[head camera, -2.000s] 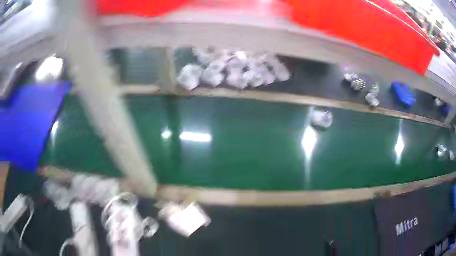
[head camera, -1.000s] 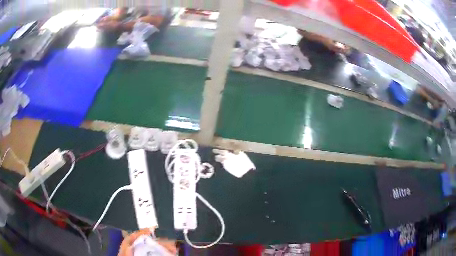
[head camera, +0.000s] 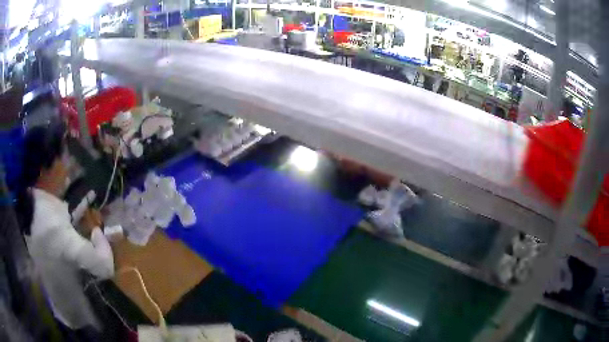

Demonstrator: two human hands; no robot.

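Note:
Neither of my hands is in the picture. At the bottom edge a white power strip (head camera: 193, 332) is cut off by the frame, with a pale cord (head camera: 148, 294) running up from it. A white rounded adapter (head camera: 285, 336) is partly visible to its right. A pile of white socket units (head camera: 150, 206) lies at the left, by a brown board (head camera: 159, 270). The bright blue sheet (head camera: 260, 224) lies flat across the middle.
A person in a white top (head camera: 63, 257) works at the left. The green belt (head camera: 407, 287) runs to the lower right. A pale overhead shelf (head camera: 320, 100) and an upright post (head camera: 557, 220) cross the view. Red bins (head camera: 557, 157) stand on the shelf. A clear plastic bag (head camera: 390, 206) lies beyond the belt.
The view has swung left and up. The person and the socket pile now show, while most of the bench, the black tool and the black mat have left the picture.

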